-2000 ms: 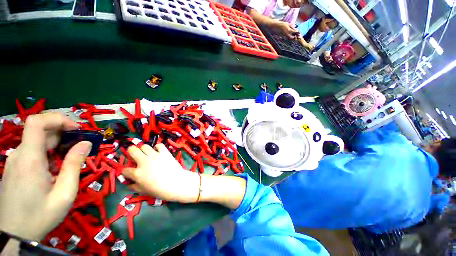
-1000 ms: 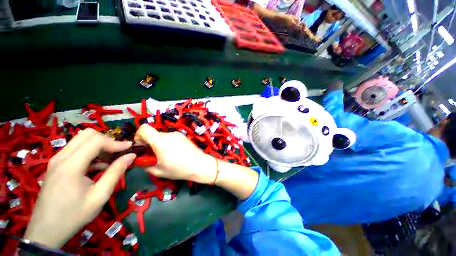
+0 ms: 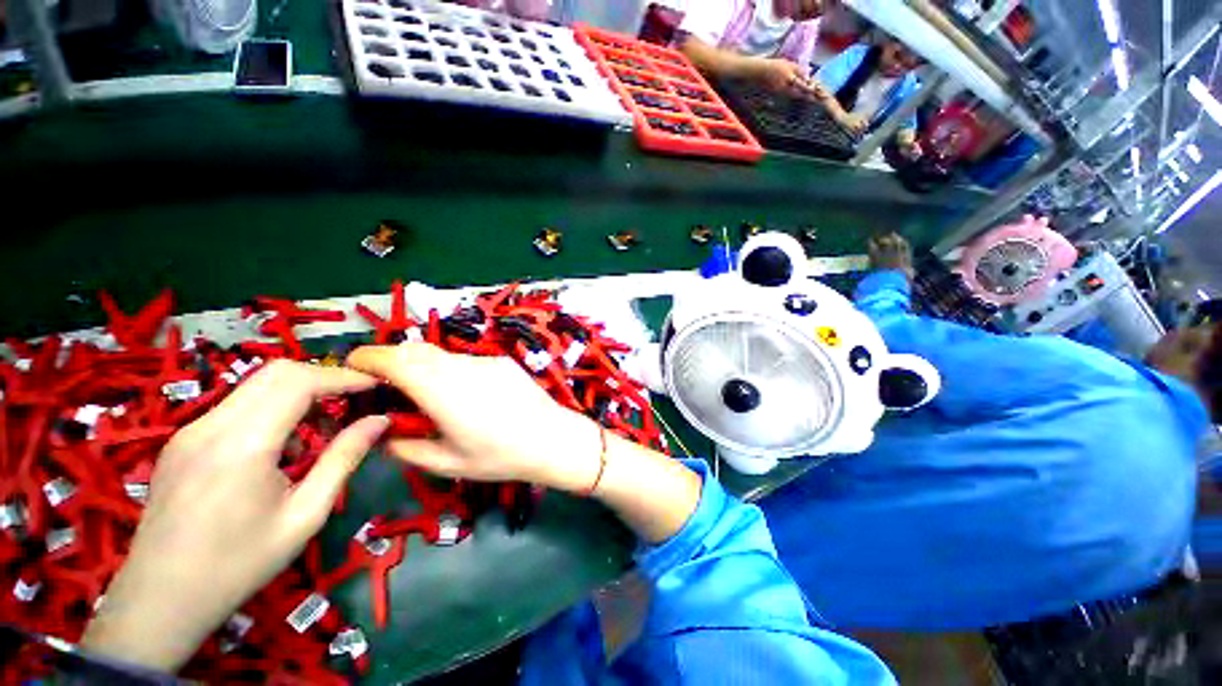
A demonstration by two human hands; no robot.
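Note:
My left hand (image 3: 241, 469) and my right hand (image 3: 489, 416) meet fingertip to fingertip over the red clamp heap. Between them is a small dark unit (image 3: 389, 399), mostly hidden by the fingers, pinched by my left thumb and fingers. A red clamp (image 3: 413, 425) shows between my right thumb and fingers, at the unit; its jaws are hidden. Loose red clamps with white labels (image 3: 81, 456) spread at the left and below my hands. Clamps with black blocks (image 3: 570, 351) lie in a pile to the right, behind my right hand.
A white bear-faced fan (image 3: 757, 389) stands right of the pile. Several small black-and-gold units (image 3: 547, 243) lie on the green belt (image 3: 268, 174). Beyond are a white tray (image 3: 469, 60), a red tray (image 3: 670, 94) and a phone-like device (image 3: 263, 64). A person in blue (image 3: 992, 469) sits at right.
My right hand has moved from the clamp heap to my left fingertips, with a red clamp in it. The view has shifted slightly; the belt units appear further left.

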